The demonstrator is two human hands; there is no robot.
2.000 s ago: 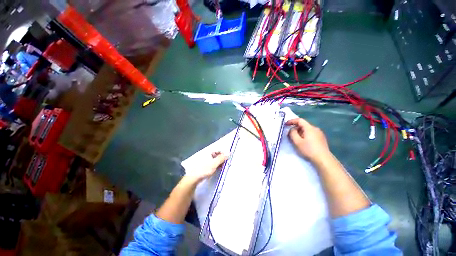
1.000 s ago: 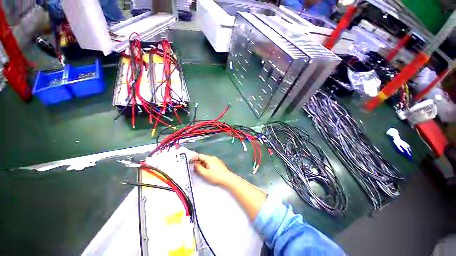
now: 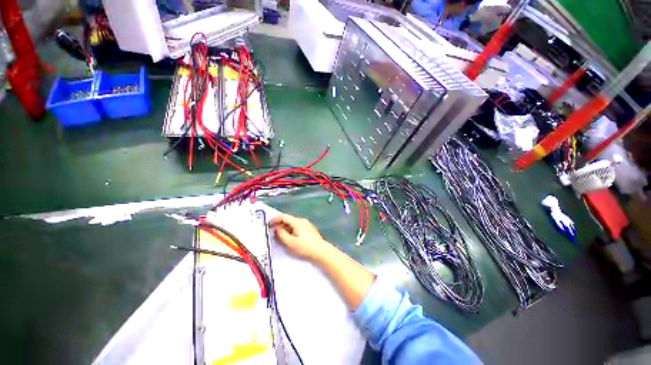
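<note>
A long silver-white power module [image 3: 232, 285] with yellow patches lies on a white sheet [image 3: 321, 314] in front of me. Red and black power leads [image 3: 246, 258] curve over its far end. A thin black cable [image 3: 284, 324] runs along its right edge and bows away from it lower down. My right hand [image 3: 296, 235] is at the far right corner of the module, thumb and fingertips close together at the edge by the cable. Whether they pinch the cable is too small to tell. My left hand is out of the picture.
Fanned red and black leads [image 3: 314, 177] lie beyond the module. Black cable coils [image 3: 432, 246] and a long cable bundle [image 3: 500, 228] lie right. Wired modules [image 3: 218, 107], a blue parts bin [image 3: 100, 100] and metal enclosure panels [image 3: 400, 93] stand behind. A glove [image 3: 559, 217] lies far right.
The view has swung to the right, bringing the panels and cable bundles in. My left hand has gone out of the picture. My right hand stays at the module's far right corner.
</note>
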